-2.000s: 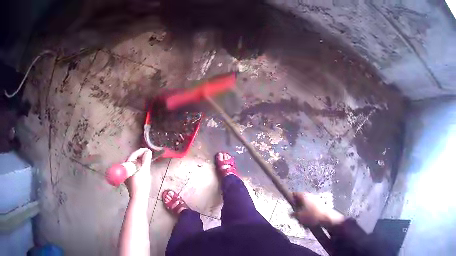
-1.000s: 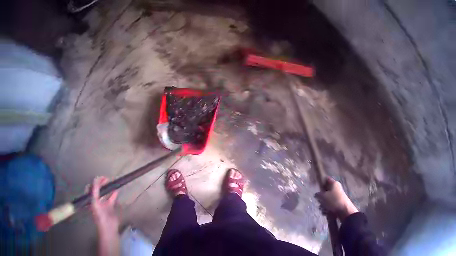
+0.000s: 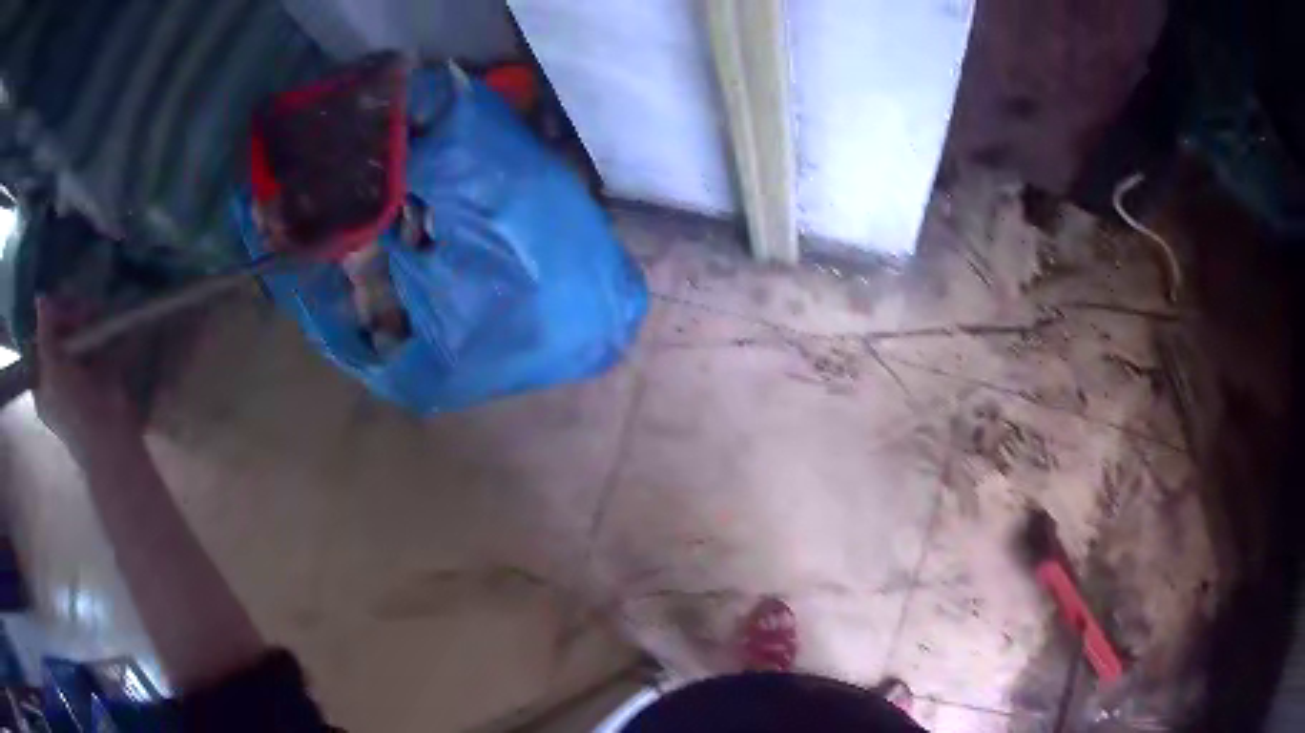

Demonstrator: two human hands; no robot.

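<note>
The red dustpan [image 3: 332, 158], with dark sweepings in it, is raised over the open top of the blue rubbish bag [image 3: 523, 272] at upper left. Its stick runs left to my left hand [image 3: 79, 380], which is closed around it near the left edge. The red broom head [image 3: 1076, 616] lies on the floor at lower right, with a short part of its stick showing. My right hand is not in view.
Dark green ridged folds [image 3: 158, 108] stand behind the bag. A white panel or doorway edge with a pale strip [image 3: 756, 129] is at top centre. A white hose [image 3: 1149, 236] lies at right on the dirty tiled floor [image 3: 744, 473]. One red sandal [image 3: 770, 633] shows at bottom.
The view has turned left. My left hand has lifted the dustpan off the floor to above the blue bag. The broom head is now at lower right, and my right hand has left the view.
</note>
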